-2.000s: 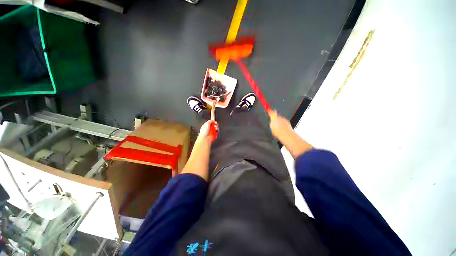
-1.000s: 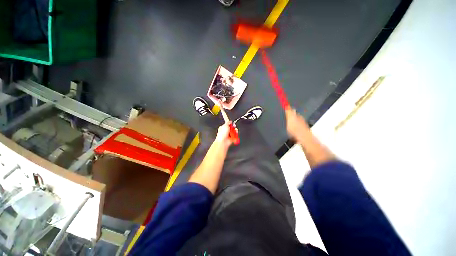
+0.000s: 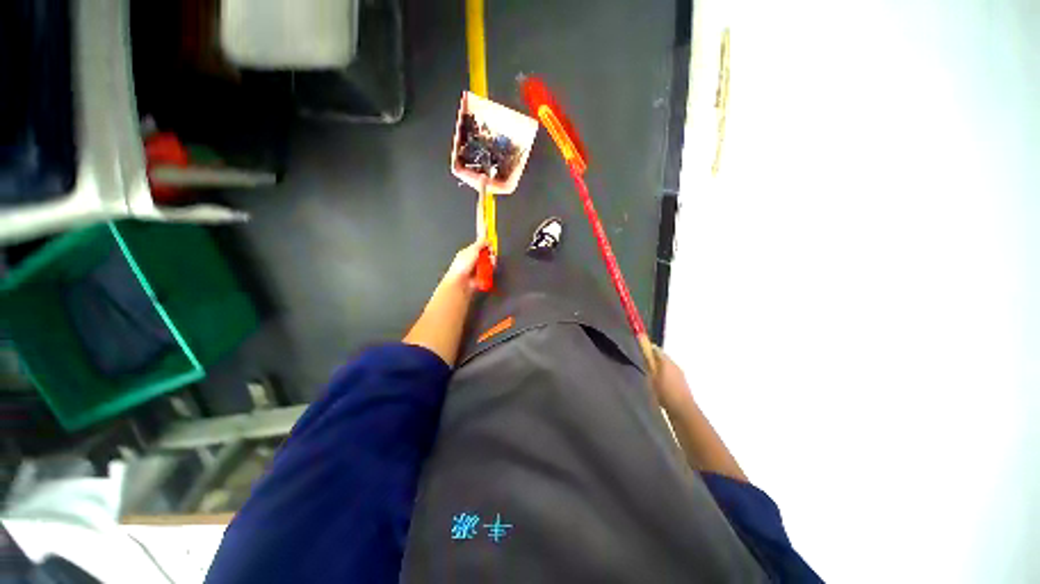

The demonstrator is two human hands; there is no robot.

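My left hand (image 3: 470,265) is closed round the red grip of the dustpan (image 3: 521,128), a pale pink-white scoop ahead of my feet over the yellow line. Dark sweepings (image 3: 488,153) lie in it. My right hand (image 3: 667,374) is closed round the wooden part of the broom handle. The broom (image 3: 561,135) has a red-wrapped handle and an orange-red head, which is just right of the dustpan, close to it, and slightly blurred. Whether the dustpan touches the floor I cannot tell.
A green plastic crate (image 3: 217,299) with dark fabric stands at the left. A pale stool seat (image 3: 289,32) is at the top left. A long white table (image 3: 844,308) runs down the right side. A metal-framed machine table (image 3: 228,428) is at the lower left. One shoe shows.
The view has moved forward along the aisle. The broom head has come in beside the dustpan and turned lengthwise. The cardboard carton has left the view; the stool and whole green crate have come in.
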